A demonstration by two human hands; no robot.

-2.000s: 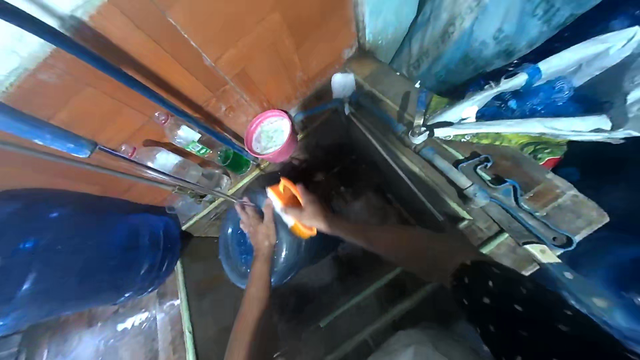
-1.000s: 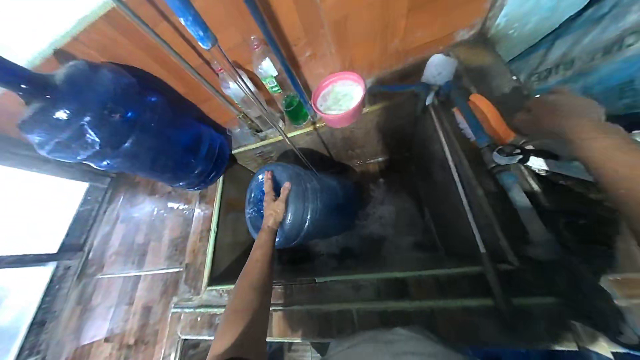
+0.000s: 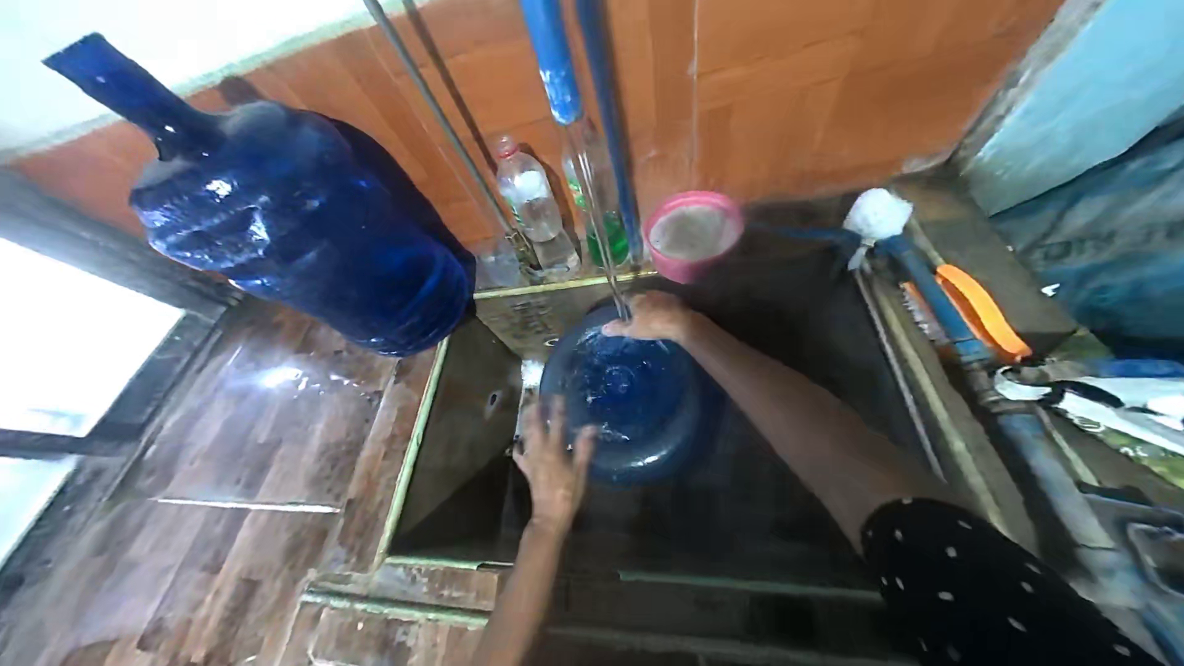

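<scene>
A blue plastic water jug [image 3: 629, 398] lies in the dark basin with its round base towards me. My left hand [image 3: 555, 462] is at the lower left edge of that base, its fingers spread. My right hand [image 3: 652, 319] rests at the jug's upper edge, where a thin stream or clear tube [image 3: 601, 222] comes down from above; its fingers are curled and whether they grip is unclear. The orange-backed brush [image 3: 980, 310] lies on the ledge to the right of the basin. The jug's neck is hidden.
A large blue jug with its neck up [image 3: 314, 222] stands at the left on the tiled ledge. Plastic bottles [image 3: 536, 203] and a pink tub [image 3: 694, 236] line the back wall. A white scrubber [image 3: 879, 217], pipes [image 3: 1045, 462] and bags border the basin on the right.
The orange brush, in my right hand two seconds ago, now lies on the right ledge. My right hand has come back from there to the jug, whose base now faces me.
</scene>
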